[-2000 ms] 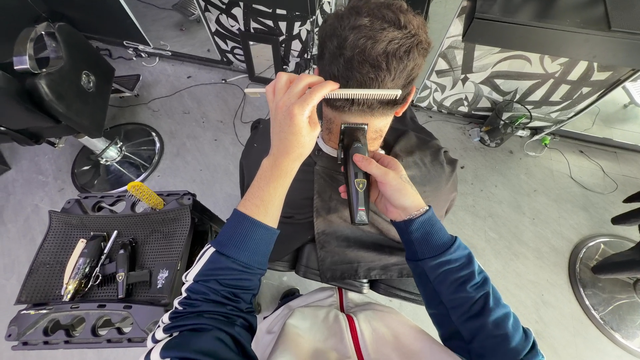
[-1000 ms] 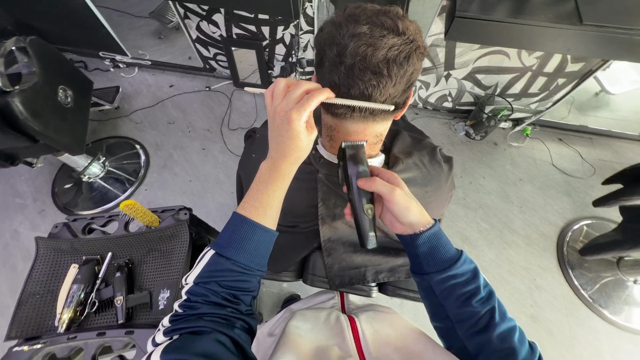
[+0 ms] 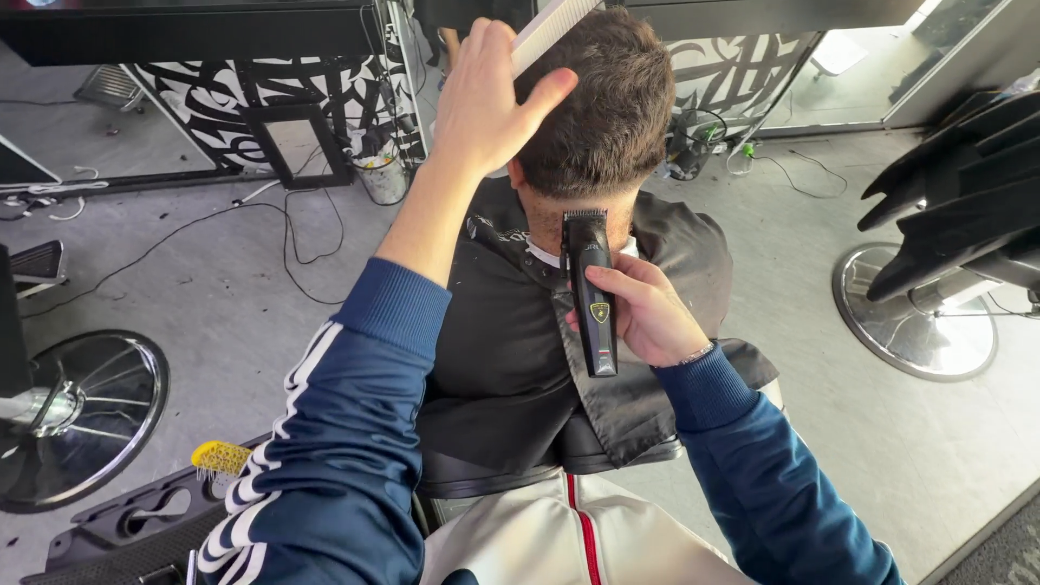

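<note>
A seated person in a black barber cape (image 3: 504,357) has their back to me, with short dark hair (image 3: 601,106) above the nape. My left hand (image 3: 491,101) grips a pale comb (image 3: 552,32), raised at a slant at the left side of the head. In my right hand (image 3: 646,305) is a black hair clipper (image 3: 595,301), upright, its toothed blade at the nape below the hairline. Whether the blade touches the skin I cannot tell.
A black tool tray (image 3: 138,528) with a yellow brush (image 3: 219,457) stands at lower left. Round chrome chair bases (image 3: 934,325) are on both sides. Cables (image 3: 284,219), a bin (image 3: 382,179) and a framed mirror (image 3: 302,150) lie beyond, at left.
My left hand has moved up the left side of the head, and the comb has turned from nearly level across the lower hair to a steep slant. My right hand still holds the clipper at the nape.
</note>
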